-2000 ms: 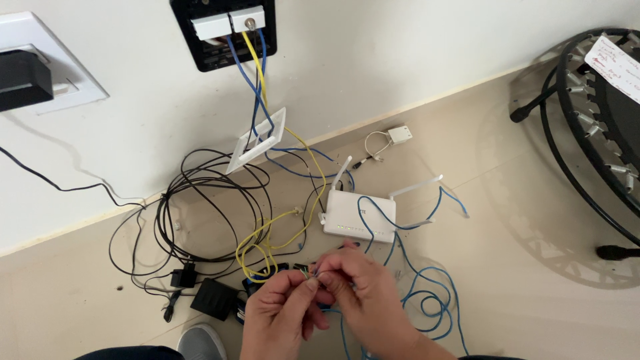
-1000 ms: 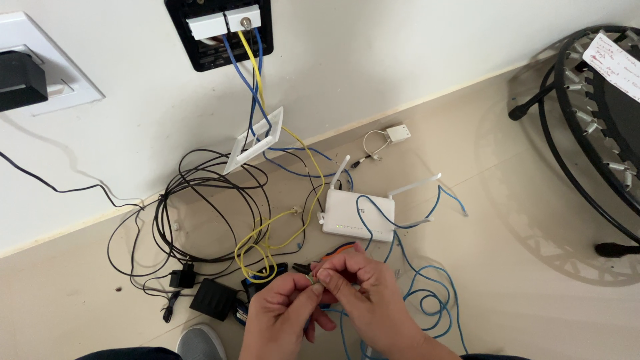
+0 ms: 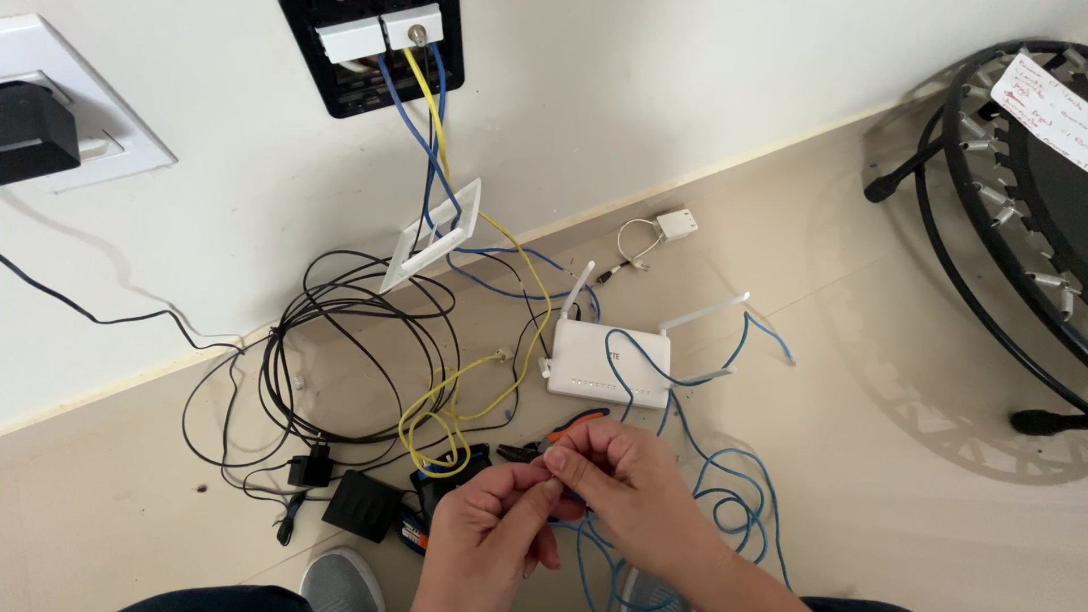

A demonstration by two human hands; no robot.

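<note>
My left hand and my right hand meet at the fingertips, thumbs and forefingers pinched together. Whatever lies between them is mostly hidden; a blue cable runs just below, and in the earlier frames small thin strands show at the fingertips. Pliers with orange and black handles lie on the floor right behind my hands. Beyond them rests a white router with lit indicator lights, a loop of blue cable across its top. A yellow cable lies coiled to the left of it.
An open wall box feeds blue and yellow cables through a loose white cover frame. Coiled black cable, a black box and a black power adapter lie left. A white adapter lies behind; a small trampoline stands right.
My hands stay together in nearly the same place, with small finger movements. The orange handle of the pliers behind them shows more plainly now than two seconds ago.
</note>
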